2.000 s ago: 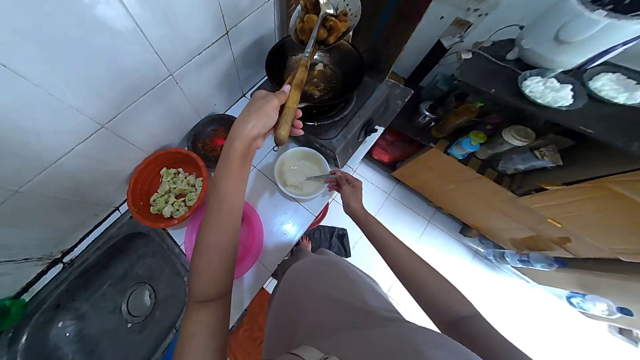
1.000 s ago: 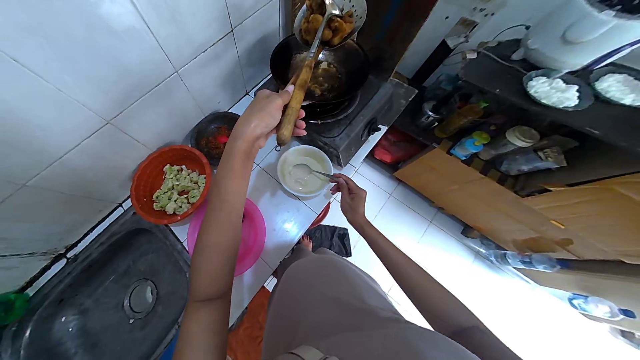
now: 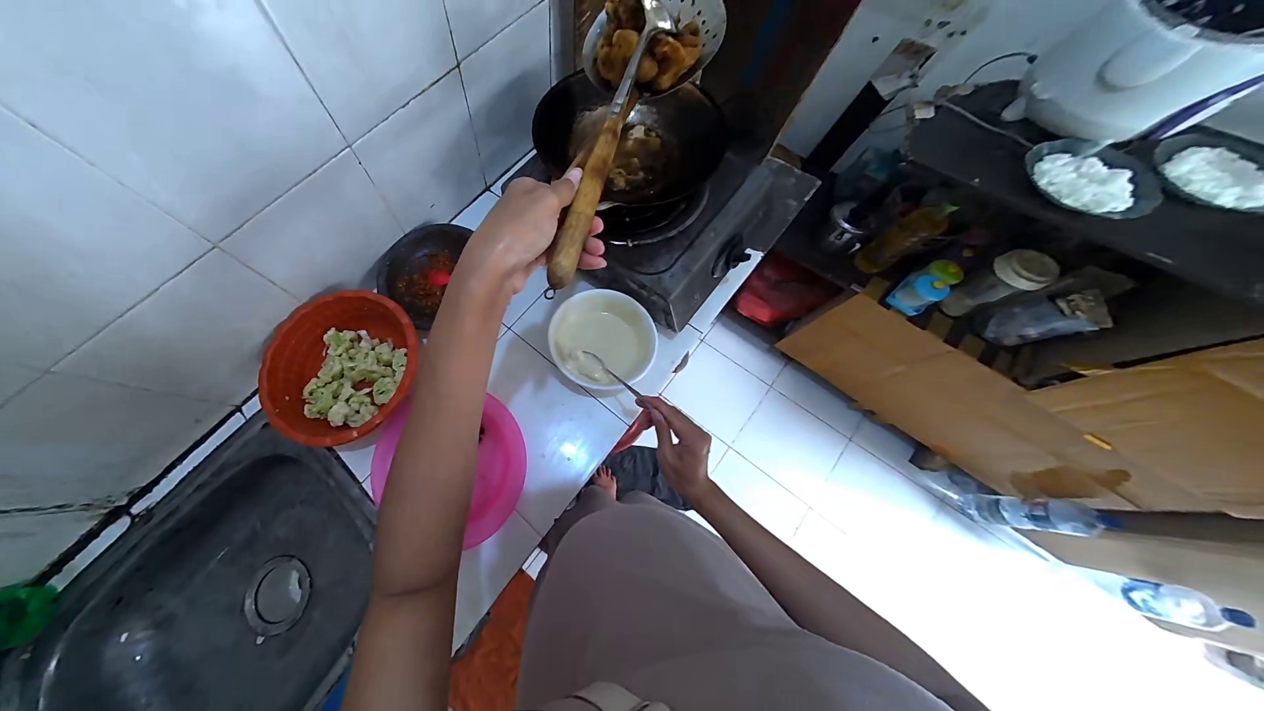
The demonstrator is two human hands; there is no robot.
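Observation:
My left hand (image 3: 533,232) grips the wooden handles of a metal ladle (image 3: 647,44) and a perforated skimmer (image 3: 706,25), held together. Browned fried pieces (image 3: 642,59) lie in the skimmer, above a black wok (image 3: 691,133) on the stove; the wok holds oil with some pieces in it. My right hand (image 3: 679,444) holds a metal spoon (image 3: 620,380) by its handle, its bowl dipped in pale batter (image 3: 607,336) inside a white bowl (image 3: 652,346). The white bowl stands on the tiled counter in front of the stove.
An orange basket (image 3: 281,395) with chopped cauliflower, a dark bowl of red sauce (image 3: 395,281) and a pink plastic bowl (image 3: 509,484) are at the left. A dark sink (image 3: 178,592) lies lower left. The gas stove (image 3: 760,207) adjoins a dark shelf (image 3: 987,227) with bottles across the floor.
The spoon in my right hand has shifted within the white bowl. My left hand keeps its hold on the handles, and the fried pieces stay in the skimmer above the wok.

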